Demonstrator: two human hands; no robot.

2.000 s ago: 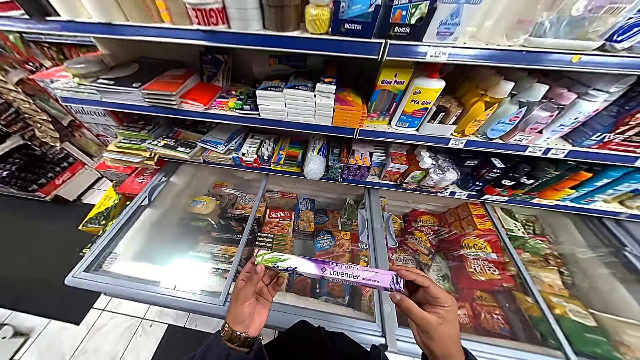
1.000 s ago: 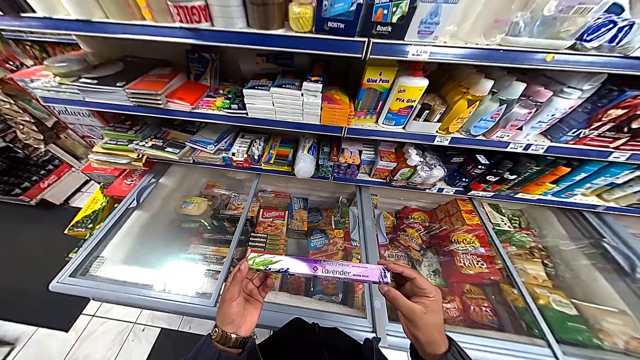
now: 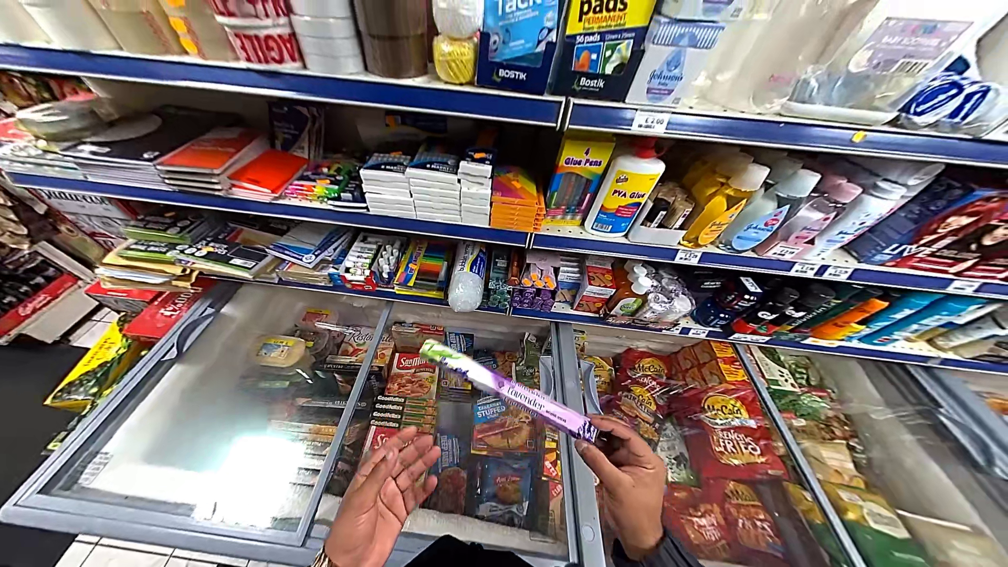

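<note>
A long, narrow purple and white box of lavender incense sticks (image 3: 508,390) is held over the chest freezer, tilted with its green end up to the left. My right hand (image 3: 626,480) pinches its lower right end between thumb and fingers. My left hand (image 3: 386,496) is apart from the box, palm up with the fingers spread, holding nothing. Beneath the hands, frozen pizza boxes (image 3: 411,376) and bags of frozen fries (image 3: 728,433) lie under the freezer's glass lids.
The freezer's grey frame (image 3: 579,472) runs between the lids. Behind it rise blue-edged shelves (image 3: 441,101) with notebooks (image 3: 209,153), a PVA glue bottle (image 3: 626,189), baby toiletry bottles (image 3: 776,209) and pens. Red and yellow packages (image 3: 98,362) stand left of the freezer.
My left hand has let go of the green end of the incense box and opened beside it. The box, level before in both hands, now slants in my right hand alone.
</note>
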